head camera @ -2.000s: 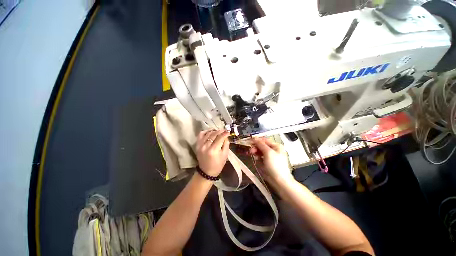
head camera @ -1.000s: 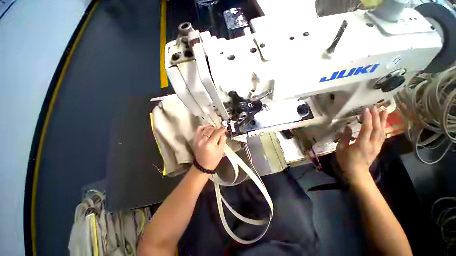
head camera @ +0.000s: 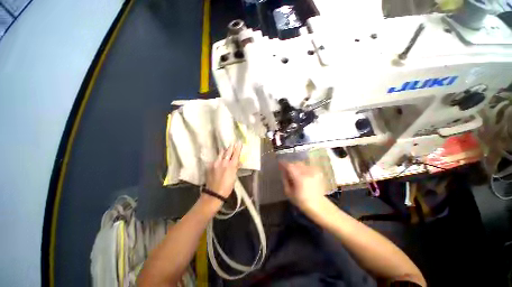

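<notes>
A cream canvas bag with yellow edges lies flat on the dark side board, left of the needle area. My left hand rests on its right part with the fingers together. Long cream straps hang from the bag toward my lap. A thin thread seems to run from the bag to the presser foot. My right hand is blurred, just in front of the machine bed, with fingers curled; whether it holds anything cannot be told.
The white JUKI sewing machine fills the upper right. Folded cream bags hang at the lower left. A yellow floor line runs behind the board. A red patch lies under the arm's right end.
The bag has moved left, away from the needle, with my left hand on it and the straps following. My right hand has come back left from the machine's right end. The view has shifted.
</notes>
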